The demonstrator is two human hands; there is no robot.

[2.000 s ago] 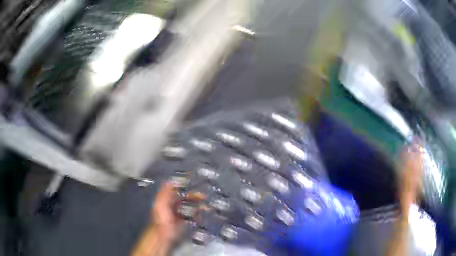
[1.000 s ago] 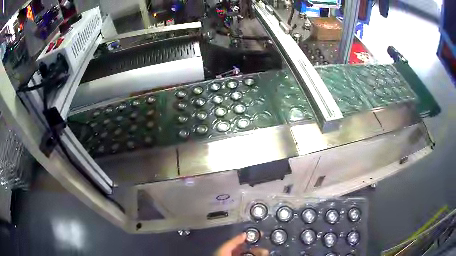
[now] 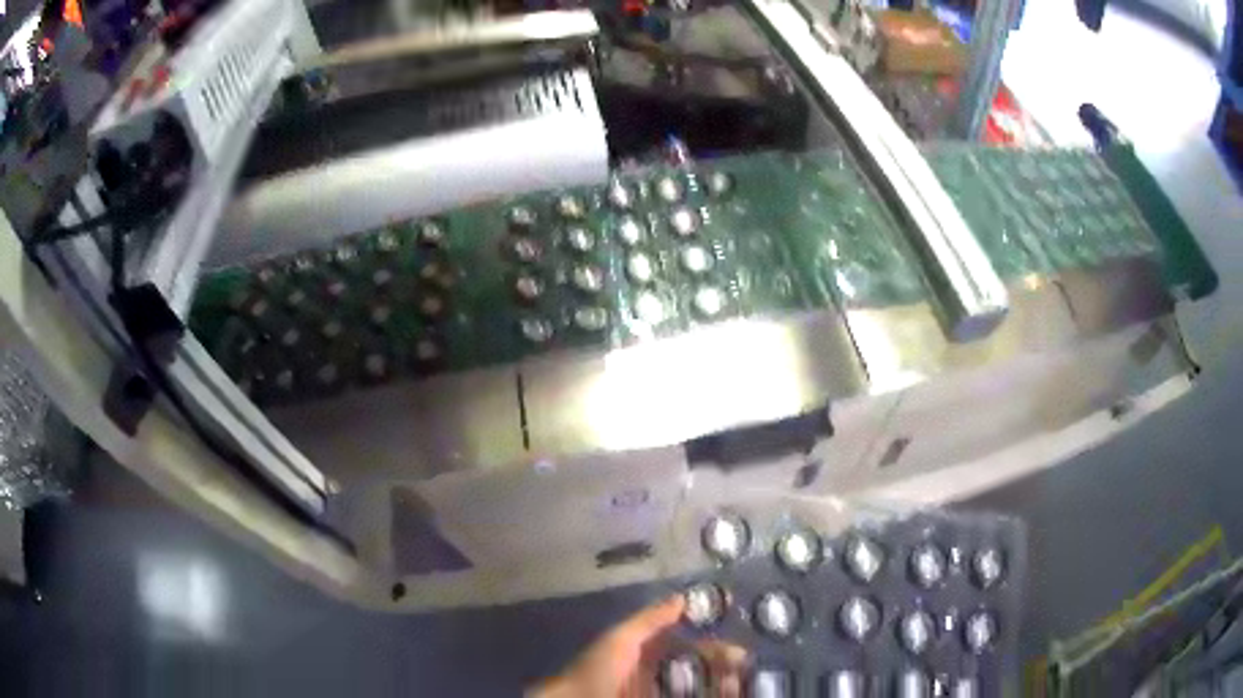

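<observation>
A clear blister tray (image 3: 889, 582) with rows of round black-ringed parts with silver centres is at the bottom centre-right, in front of the conveyor's metal side. My left hand (image 3: 641, 660) grips its left edge, with fingers over the edge by the parts. The tray's lower part is cut off by the picture's edge. My right hand is not in view. The green conveyor line (image 3: 476, 303) carries several trays. One tray of round parts (image 3: 614, 259) lies at its middle, with parts missing from some pockets on its right.
A metal bar (image 3: 893, 164) crosses above the conveyor. A pale frame (image 3: 205, 511) with a control box and cables stands at left. A white machine cover (image 3: 409, 171) is behind the belt. Clear sheets stand at the lower right (image 3: 1172, 641).
The view went from floor, bench and blue stool to the conveyor line. The held tray now shows in front of the conveyor. My right hand has gone out of view.
</observation>
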